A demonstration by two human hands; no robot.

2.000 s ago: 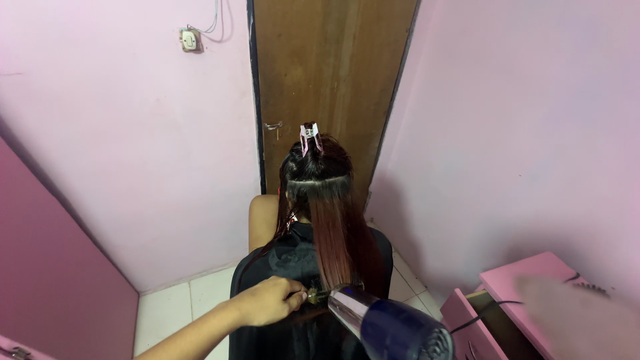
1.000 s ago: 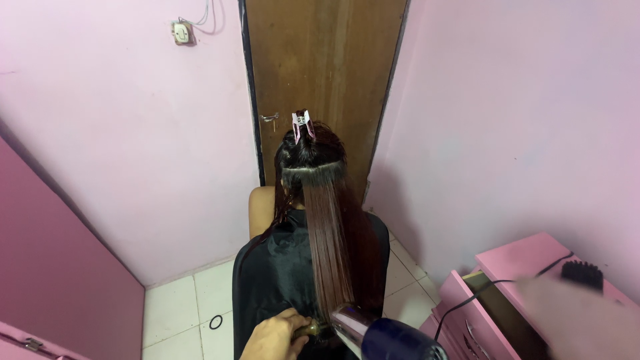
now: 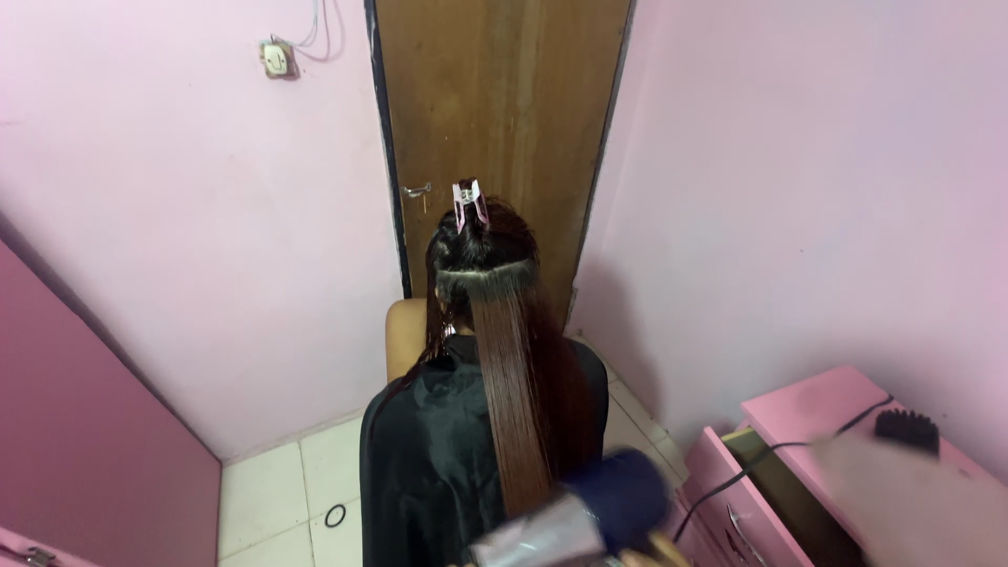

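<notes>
A seated person in a black cape point(image 3: 425, 472) has their back to me. A pink and white hair clip point(image 3: 470, 206) holds up the top hair, and a straight brown-red section of hair point(image 3: 508, 386) hangs down the back. The blue hair dryer point(image 3: 622, 492), blurred, tilts across the hair ends, its silvery nozzle toward the lower left. Part of my right hand point(image 3: 644, 557) shows at the bottom edge, holding the dryer. Only a sliver of my left hand point(image 3: 465, 564) shows below the nozzle; what it holds is hidden.
Right, a pink drawer unit point(image 3: 819, 402) has an open drawer point(image 3: 740, 504), a black cord point(image 3: 732, 480) and a black bristle brush point(image 3: 906, 429). A blurred pale shape covers part of it. A black ring point(image 3: 335, 516) lies on the tiled floor. A wooden door point(image 3: 504, 102) stands ahead.
The dryer has swung to a flatter angle across the hair ends. My left hand, seen earlier at the ends with a brush, has dropped mostly below the view.
</notes>
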